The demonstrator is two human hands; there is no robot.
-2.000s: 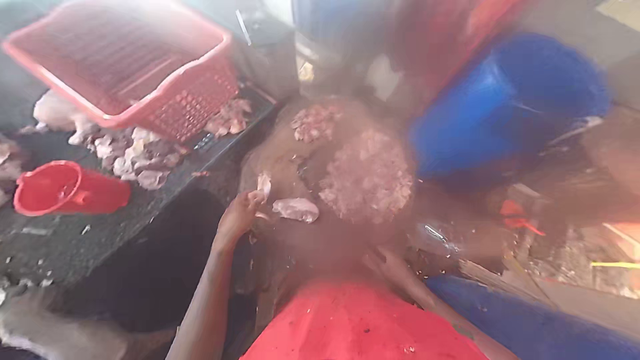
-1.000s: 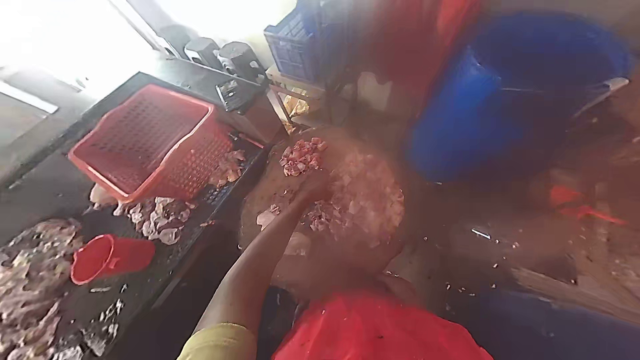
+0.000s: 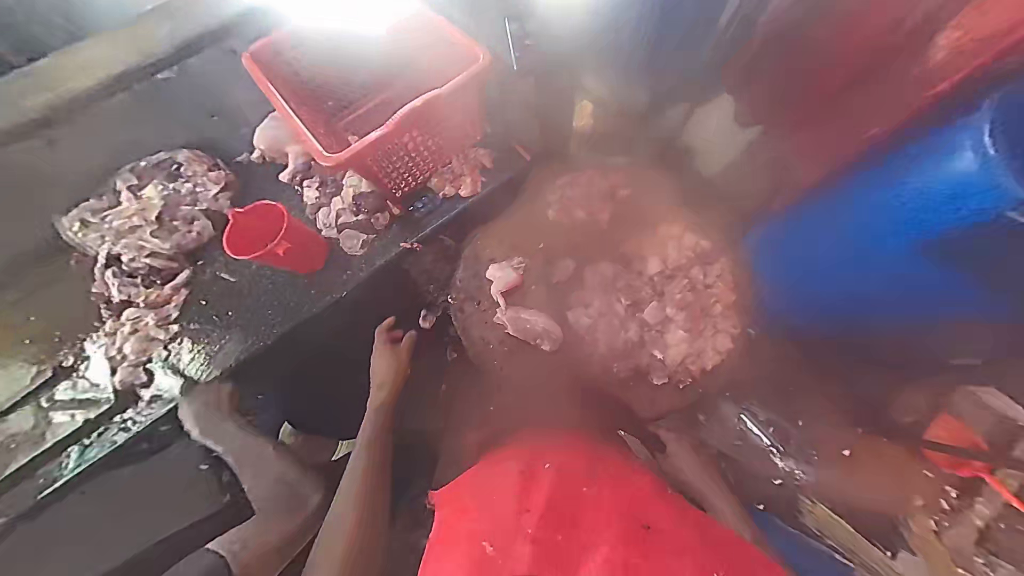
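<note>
My left hand (image 3: 392, 352) is off the left edge of a round chopping block (image 3: 488, 352), fingers apart and nothing seen in them. A small scrap of meat (image 3: 428, 318) shows beside its fingertips. On the block lie a pale raw meat piece (image 3: 506, 276), a longer piece (image 3: 530, 327) touching it, and a large heap of cut raw meat (image 3: 680, 304). A smaller meat pile (image 3: 588, 194) lies at the block's far side. Low at the right, my right hand (image 3: 668, 440) is blurred beside the red clothing; a thin, pale, blade-like thing (image 3: 636, 444) shows near it. Its grip is unclear.
On the dark counter (image 3: 264, 308) at the left stand a red plastic basket (image 3: 416, 152) and a red plastic mug (image 3: 300, 246), among piles of raw meat (image 3: 160, 208). A blue barrel (image 3: 872, 240) stands at the right. A bare foot (image 3: 212, 408) rests near the counter's edge.
My left hand was over the meat on the block one second ago; it has moved back, off the block's left edge. The view has shifted.
</note>
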